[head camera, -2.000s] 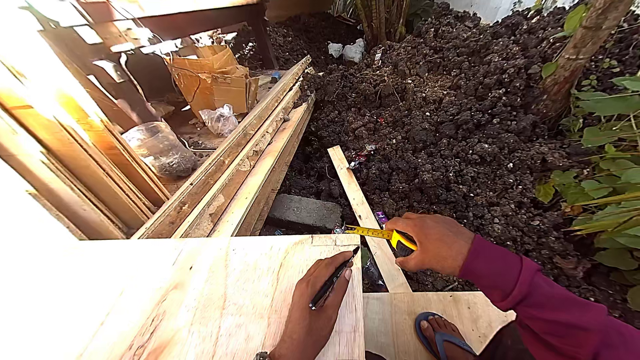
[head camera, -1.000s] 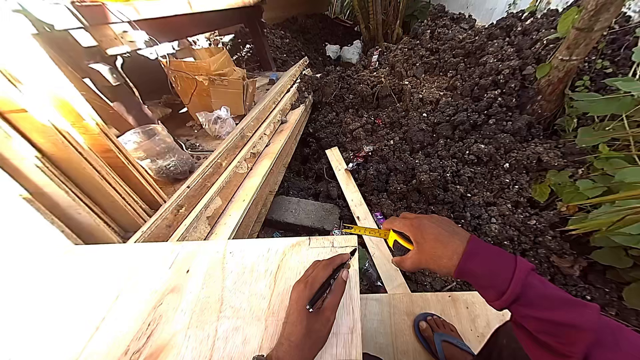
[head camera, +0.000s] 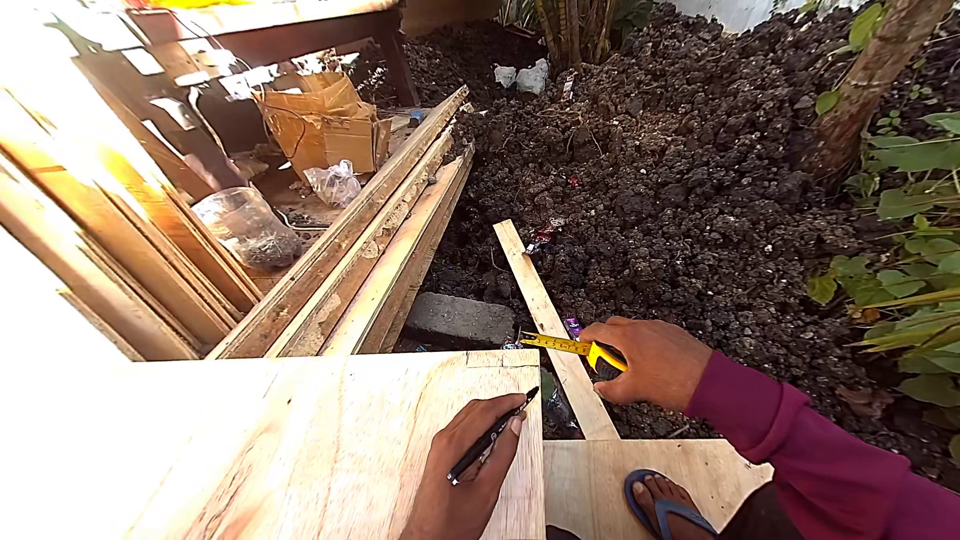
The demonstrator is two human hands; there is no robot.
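Note:
My left hand [head camera: 476, 457] rests on a light plywood sheet [head camera: 322, 427] and holds a black pen [head camera: 491, 441], its tip by the sheet's right edge, a little below the far corner. Thin dark lines show near that corner. In my right hand [head camera: 652, 360], just right of the sheet, is a yellow and black tape measure [head camera: 606, 360]. A short length of its yellow blade [head camera: 553, 343] sticks out to the left, with its end close to the corner, above a narrow wooden strip [head camera: 551, 315]. Whether the blade touches the sheet cannot be told.
Beyond the sheet lie long boards [head camera: 375, 247] and a concrete block [head camera: 459, 319]. A torn cardboard box [head camera: 349, 142] and a clear plastic container [head camera: 247, 225] stand at left. Dark clumpy soil [head camera: 675, 187] spreads behind. My sandalled foot [head camera: 664, 502] is on a lower plywood piece [head camera: 592, 480].
The pen tip has moved slightly toward me along the sheet's right edge, away from the far corner. The tape measure stays in my right hand, its blade end still near that corner.

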